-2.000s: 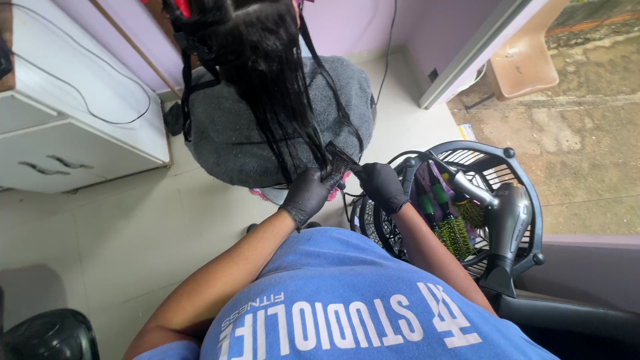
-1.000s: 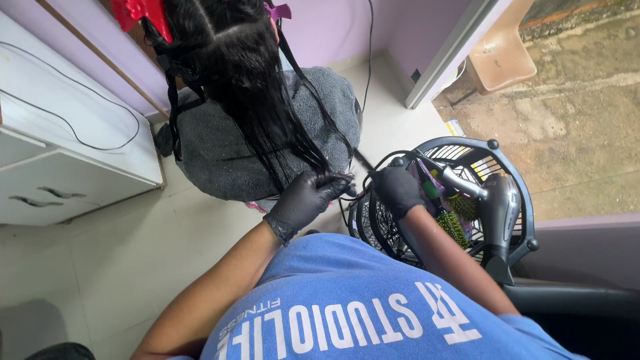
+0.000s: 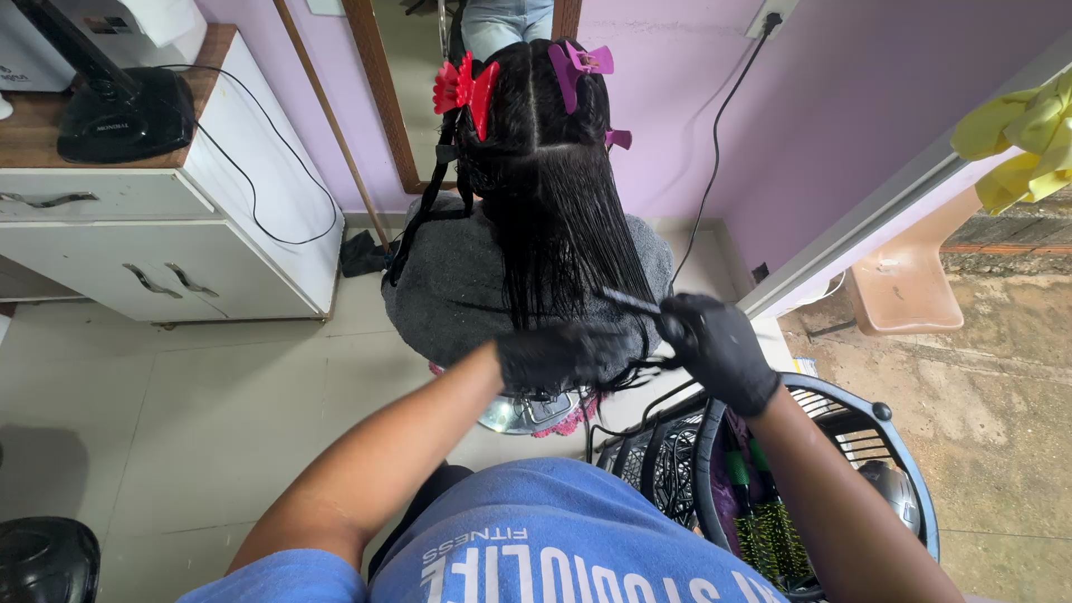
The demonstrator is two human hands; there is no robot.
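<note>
A seated person, seen from behind, has long dark hair (image 3: 578, 226) that looks wet and is parted down the crown. A red claw clip (image 3: 466, 94) and a purple claw clip (image 3: 578, 71) hold up its top sections. Across the person's shoulders and back lies a grey towel (image 3: 444, 293). My right hand (image 3: 722, 347), in a black glove, grips a dark comb (image 3: 628, 301) at the right edge of the hair. Beside it my gloved left hand (image 3: 561, 358) is blurred over the hair ends; whether its fingers are closed on strands is unclear.
At my right stands a black basket trolley (image 3: 900, 435) with round brushes (image 3: 766, 536) and a hair dryer (image 3: 892, 494). A white cabinet (image 3: 251, 268) is on the left, a framed mirror (image 3: 410, 84) ahead. Beyond the doorway is a beige chair (image 3: 909, 293). A power cord (image 3: 716, 134) hangs down the wall.
The view has tilted up, showing more of the mirror and the clips. My right hand has moved from beside the hair ends to the hair's right edge, with the comb.
</note>
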